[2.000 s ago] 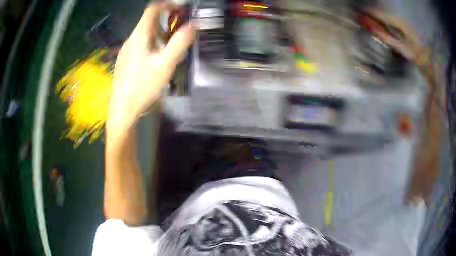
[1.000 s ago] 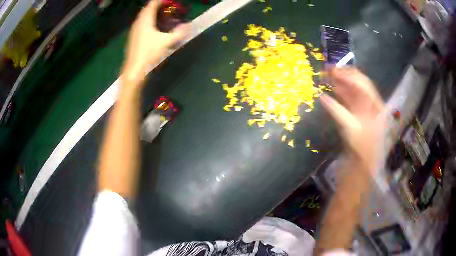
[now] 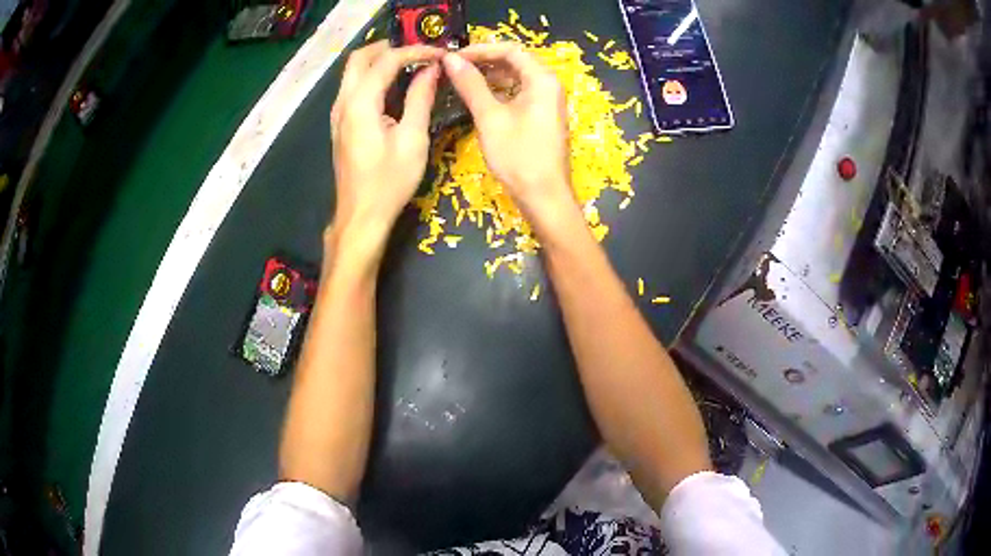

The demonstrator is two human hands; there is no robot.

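A device unit point(image 3: 431, 24) with a red end and a round gold part is at the top centre, its lower part mostly hidden by my fingers. My left hand point(image 3: 380, 136) holds it from the left. My right hand point(image 3: 515, 125) is on its right side, with the fingertips of both hands meeting over it. A heap of yellow strips point(image 3: 592, 136) lies beside and under my right hand. A second device unit point(image 3: 273, 320), with a red end and grey-green lower area, lies on the dark bench point(image 3: 467, 424) left of my left forearm.
A lit smartphone point(image 3: 679, 65) lies right of the heap. The press machine point(image 3: 766, 337) stands at the right, with a red button, a screen and units in fixtures on top. The green conveyor point(image 3: 174, 141) with its white edge curves along the left and carries more units.
My right hand has moved from beside the smartphone to the held unit. My left hand has brought that unit from over the belt edge to beside the yellow heap. The view has shifted.
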